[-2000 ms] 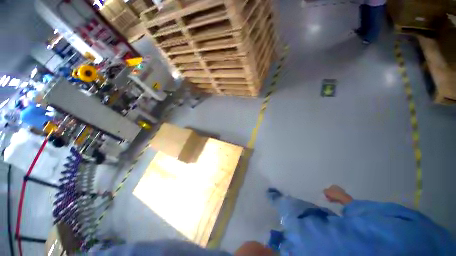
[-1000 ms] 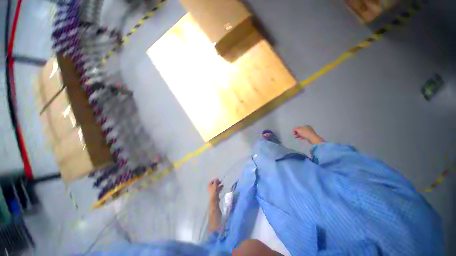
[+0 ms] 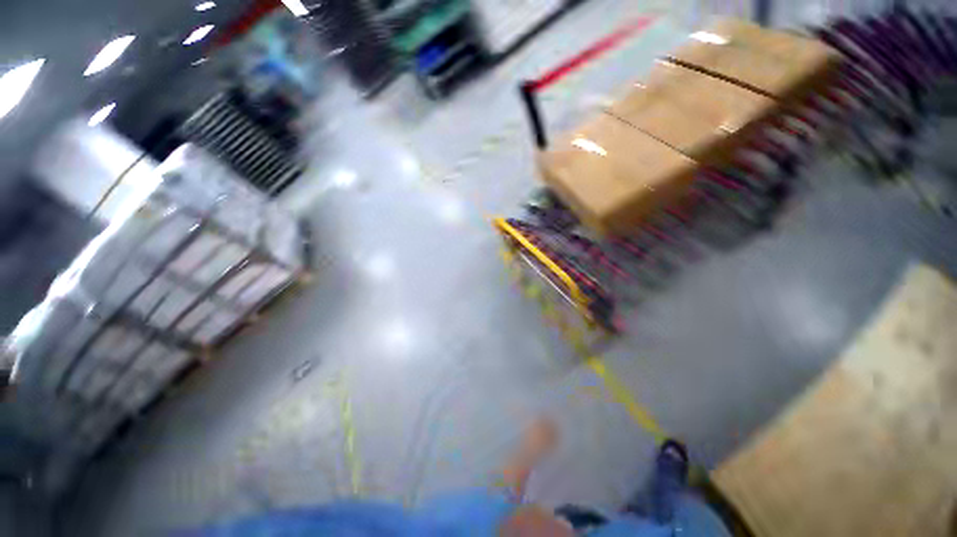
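Observation:
Three brown cartons (image 3: pixel 640 126) lie in a row on the wheeled conveyor at the upper right, with shiny tape on top. The conveyor's yellow end bar (image 3: pixel 544 260) shows near the middle. The pale wooden pallet (image 3: pixel 860 420) lies on the floor at the lower right, cut off by the picture's edge. My left hand (image 3: pixel 533 446) is a blurred shape low in the middle, well below the cartons and touching none of them. Its fingers cannot be made out. My right hand is not in view.
A wrapped, strapped stack of goods (image 3: pixel 199 273) stands on the left. A red belt barrier (image 3: pixel 593 50) runs behind the cartons. A dark rack with green and blue parts (image 3: pixel 436 52) stands at the back. Yellow tape (image 3: pixel 624 396) crosses the floor near my shoe.
The view has swung left, so the conveyor and cartons now lie at the upper right and the pallet at the lower right. My right hand has left the picture. The wrapped stack has appeared.

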